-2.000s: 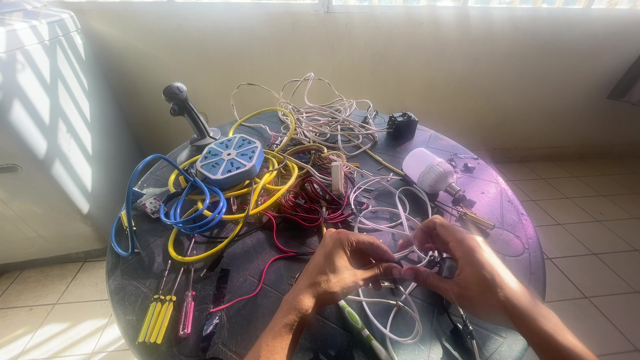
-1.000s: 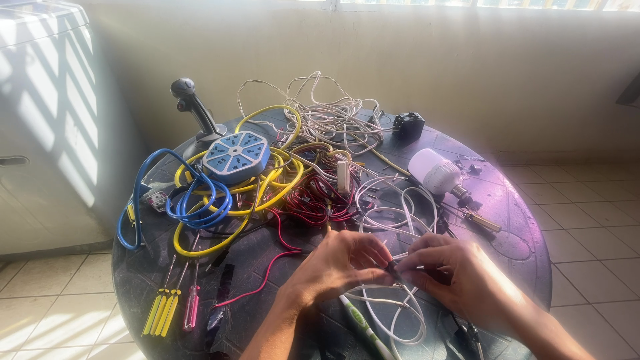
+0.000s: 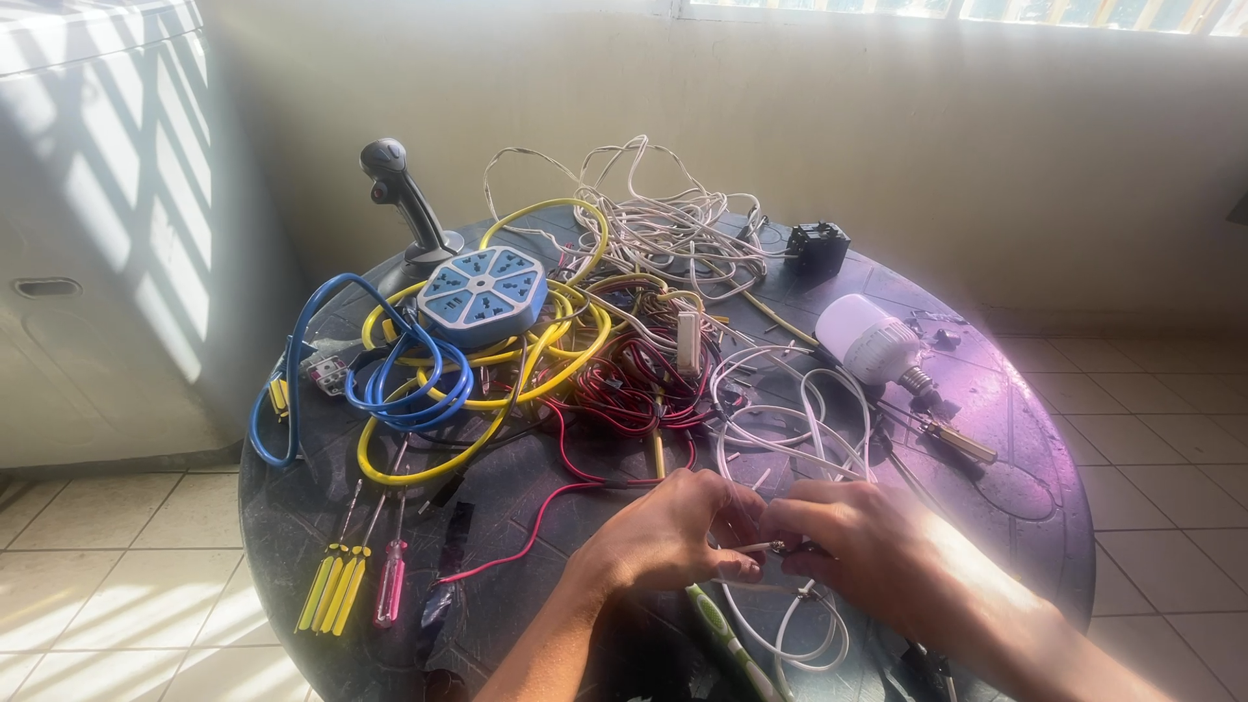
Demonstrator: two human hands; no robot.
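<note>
Near the front of the round dark table (image 3: pixel 546 634), my left hand (image 3: pixel 673 536) pinches a thin white wire (image 3: pixel 759 548). My right hand (image 3: pixel 848 536) touches it from the right, its fingers closed around a small dark part at the wire's end; the part is mostly hidden. Loops of white cable (image 3: pixel 780 429) lie behind and below both hands. A green and white handle (image 3: pixel 726 634) lies under the wrists. Left of my hands runs a red wire (image 3: pixel 526 546) from a tangle of red and black wire (image 3: pixel 634 390).
At left are a blue cable (image 3: pixel 419 400), a yellow cable (image 3: pixel 507 409), a blue socket block (image 3: pixel 483 292), a joystick (image 3: pixel 409 205), yellow-handled screwdrivers (image 3: pixel 333 590) and a pink-handled one (image 3: pixel 391 585). A light bulb (image 3: pixel 868 341), a black box (image 3: pixel 817 251) and tangled pale wire (image 3: pixel 673 224) lie behind.
My fingers have shifted around the small part, and a short white wire now shows between my hands. Both hands stay close together over the white cable.
</note>
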